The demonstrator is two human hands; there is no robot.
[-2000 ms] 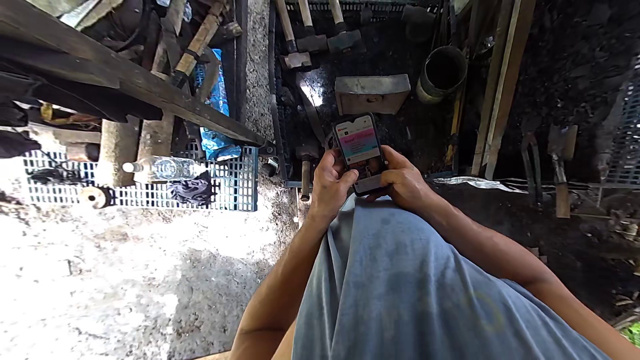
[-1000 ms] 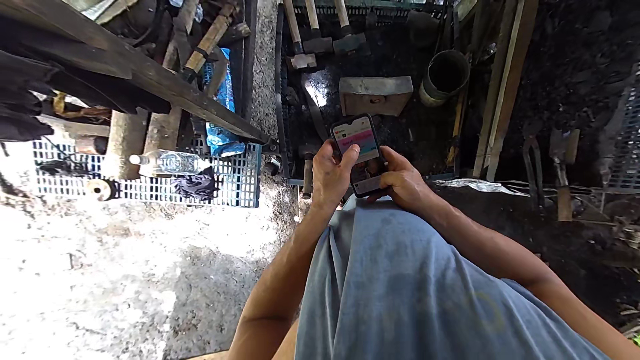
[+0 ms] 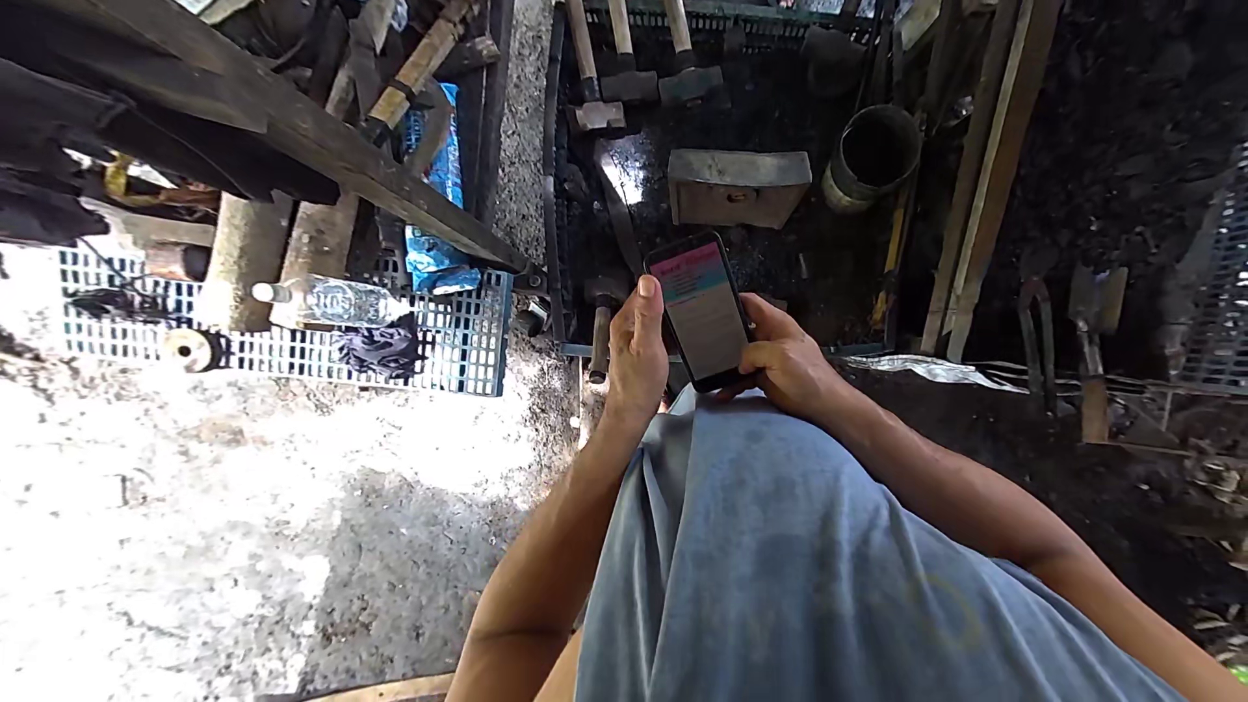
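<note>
A dark-framed smartphone (image 3: 704,327) with a lit screen is held between my two hands, above my lap at the centre of the view. My left hand (image 3: 639,346) lies along its left edge, thumb up beside the screen and the other fingers hidden behind. My right hand (image 3: 783,359) grips the lower right corner, its thumb at the screen's edge. Just beyond the phone is a worn block (image 3: 739,187) with a small hole in its face. A hammer (image 3: 600,117) and several others with wooden handles lie beyond to the left, on a dark surface.
A metal can (image 3: 871,156) stands beside wooden planks (image 3: 994,185) at the right. Tongs (image 3: 1037,341) hang farther right. On the left, a plastic bottle (image 3: 341,300) and a dark cloth (image 3: 382,349) lie on a plastic crate (image 3: 458,331), below a slanted wooden beam (image 3: 390,185).
My left thumb has moved off the phone's screen to its left edge. The screen's picture has changed. The phone stays in my hands.
</note>
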